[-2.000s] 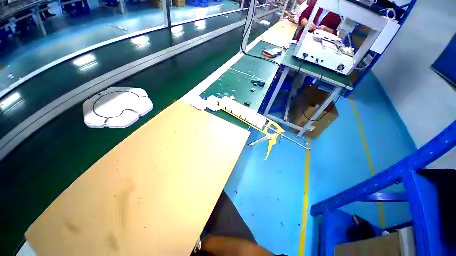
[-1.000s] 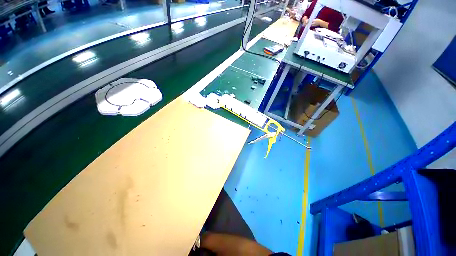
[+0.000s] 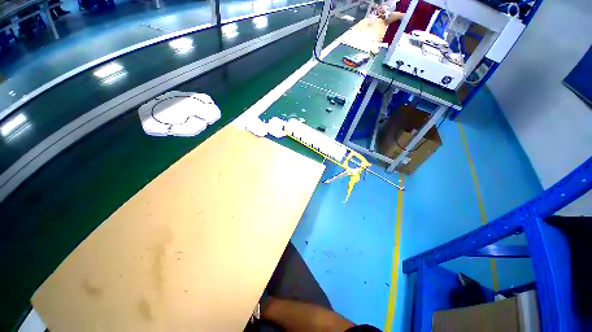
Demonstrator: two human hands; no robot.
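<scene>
The white rounded panel [image 3: 180, 114] lies flat on the dark green belt at the left, with a thin dark wire in an open loop on it. The yellow caulking gun [image 3: 354, 166] rests at the bench's right edge, holding a white cartridge [image 3: 318, 142], its rod pointing out over the floor. Its nozzle end is by crumpled white lumps [image 3: 276, 127]. A strip of bare skin, likely a forearm, shows at the bottom edge; neither of my hands can be made out.
A tan stained cardboard sheet [image 3: 188, 227] covers the near bench. A green bench top [image 3: 311, 97] with small dark bits lies beyond. A white machine [image 3: 425, 61] stands on a side table, a cardboard box [image 3: 419, 152] below. A blue frame [image 3: 480, 249] is at right. A person's arm shows at the far bench.
The panel has moved along the belt, away from me and to the right. The gun stays in place. The far person's arm has shifted.
</scene>
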